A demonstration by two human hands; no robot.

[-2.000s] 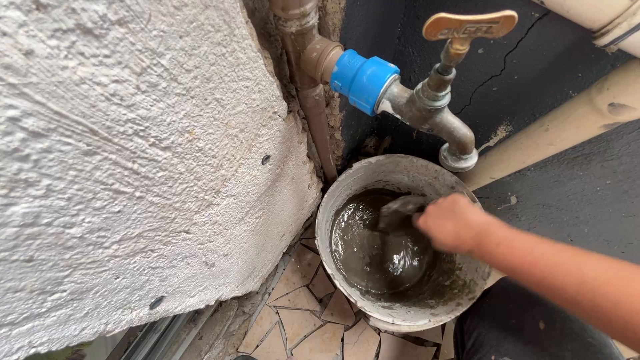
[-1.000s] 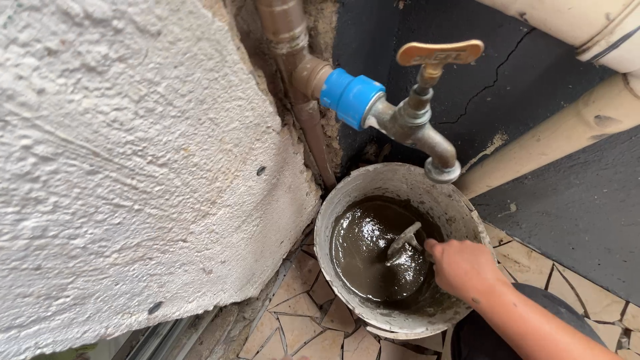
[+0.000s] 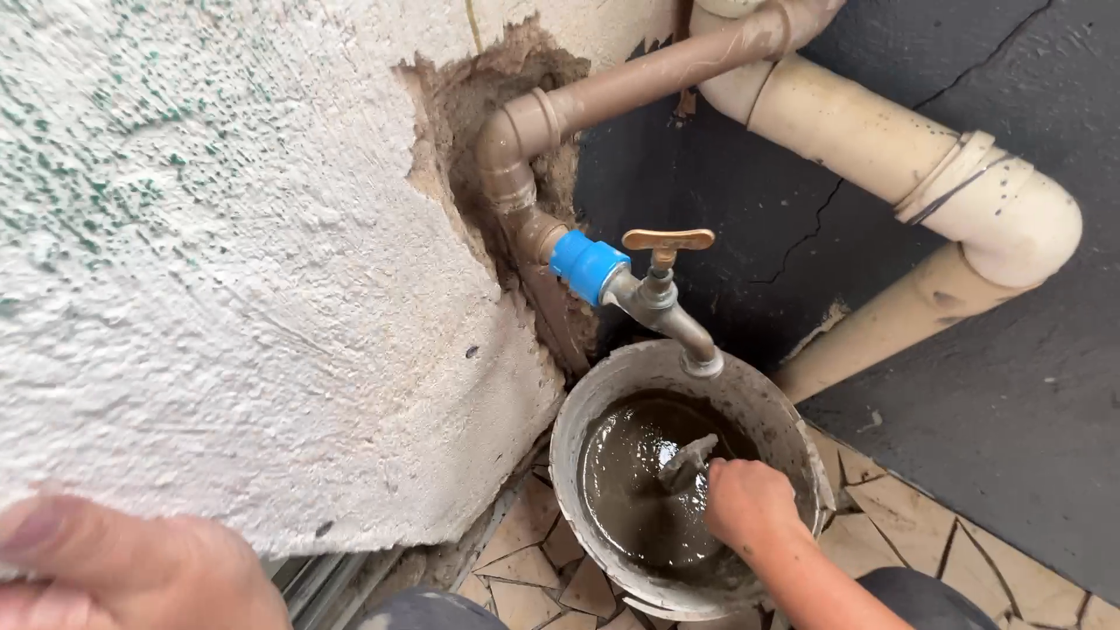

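My right hand point(image 3: 754, 503) is closed around the handle of a small trowel point(image 3: 689, 464), whose grey, coated blade dips into wet cement mix point(image 3: 643, 516). The mix lies in a round, cement-smeared bucket point(image 3: 573, 437) beneath a metal tap. At the lower left edge, close to the camera, is my left hand point(image 3: 149, 560); its thumb shows, its fingers are mostly cut off by the frame, and whether it holds anything is hidden.
The metal tap point(image 3: 674, 319) with a brass handle point(image 3: 668, 239) joins a blue fitting point(image 3: 588, 267) on brown pipe point(image 3: 647, 83) in a broken wall recess point(image 3: 437, 131). Thick cream pipe point(image 3: 857, 131) crosses the dark wall. Rough white wall point(image 3: 262, 306) stands left, broken floor tiles point(image 3: 875, 516) below.
My left hand has come into view at the lower left. My right hand has kept the trowel in the bucket and moved it within the mix. The view has shifted, showing more pipework.
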